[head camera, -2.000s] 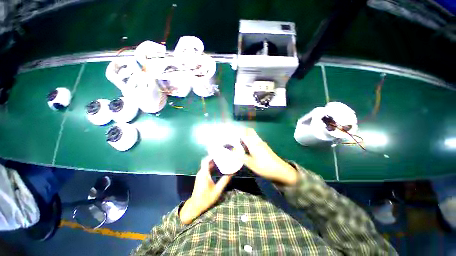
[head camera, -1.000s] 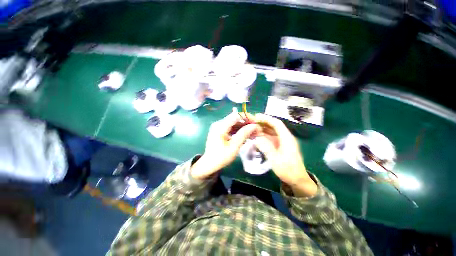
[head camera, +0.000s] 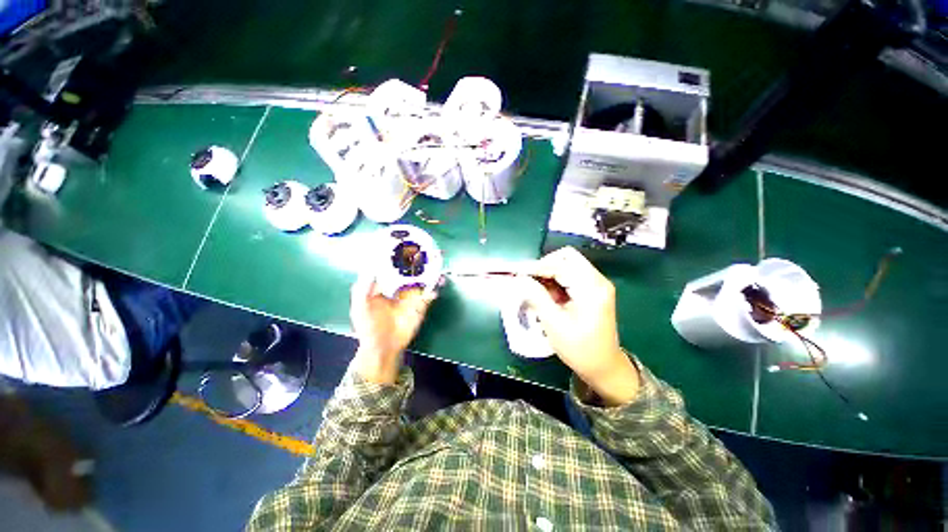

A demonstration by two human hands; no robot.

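Note:
My left hand (head camera: 387,317) holds a white ball head (head camera: 385,260) with its dark notched centre facing up. My right hand (head camera: 578,312) is closed on dark-red lead wires (head camera: 546,283). A thin wire runs left from its fingers to the edge of the ball head; whether it touches is unclear. A white cylindrical housing (head camera: 523,328) is under my right fingers near the bench's front edge, partly hidden by them. Two more ball heads (head camera: 286,206) stand side by side to the left, and another (head camera: 214,167) lies farther left.
Several white housings with wires (head camera: 383,192) cluster behind my left hand. The screw feeder (head camera: 636,156) stands at the back, right of centre, with a thick black arm (head camera: 790,99) beside it. White units with trailing wires (head camera: 795,286) lie right. A stool (head camera: 272,364) is below the bench.
My left hand has left the housing and moved left. It now holds the ball head that stood in front of the pair. My right hand remains by the housing, now with its wires.

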